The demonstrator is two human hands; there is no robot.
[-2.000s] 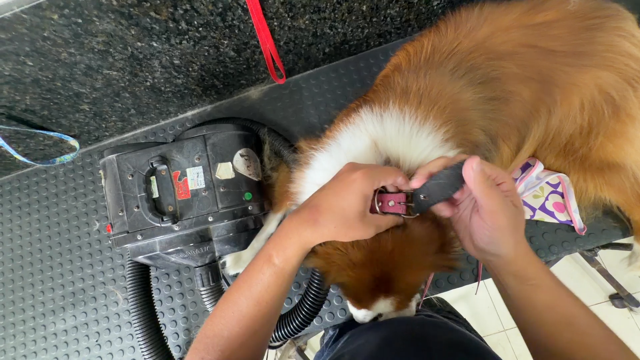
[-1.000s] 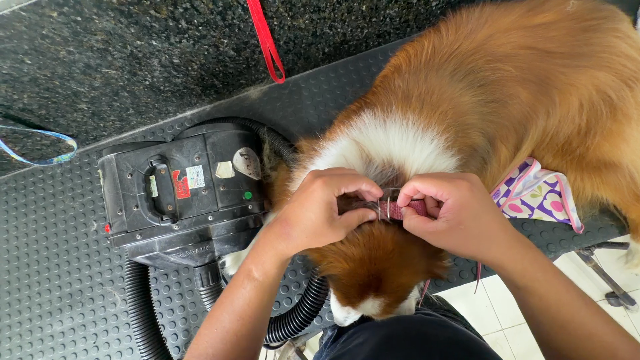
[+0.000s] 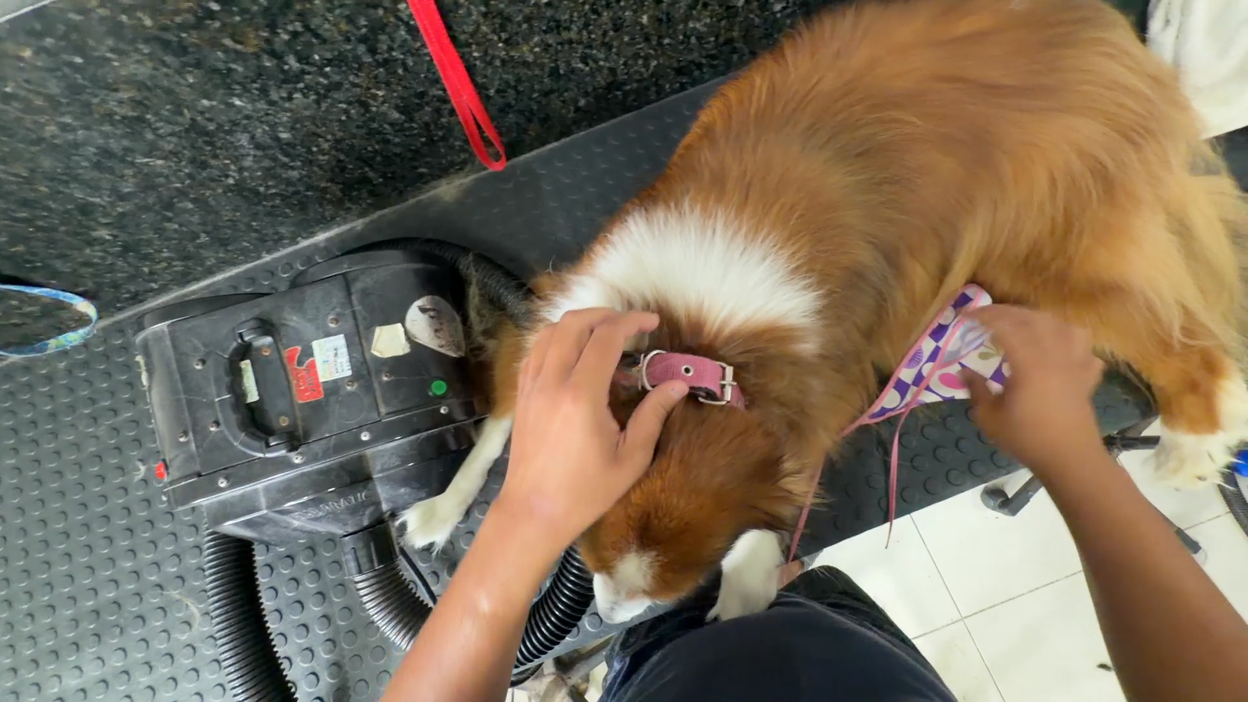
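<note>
A brown and white dog [image 3: 877,175] lies on the studded rubber mat, its head by my lap. Around its neck is a pink collar [image 3: 687,370] with a metal buckle, its strap lying flat. My left hand [image 3: 585,419] rests on the dog's neck, thumb touching the collar's lower edge and fingers spread. At the dog's side, my right hand [image 3: 1038,375] is at a patterned purple and white bandana [image 3: 912,375] with pink ties; its fingertips overlap the cloth, and the grip is blurred.
A black pet dryer [image 3: 312,361] with ribbed hoses [image 3: 234,614] stands left of the dog on the rubber mat [image 3: 88,507]. A red strap [image 3: 453,83] hangs over the speckled stone wall, and a blue patterned loop [image 3: 58,336] is at far left. White tiles show below.
Both hands were at the collar, whose strap end stood loose two seconds ago. My right hand has moved right to the bandana. A white front paw now shows on my lap.
</note>
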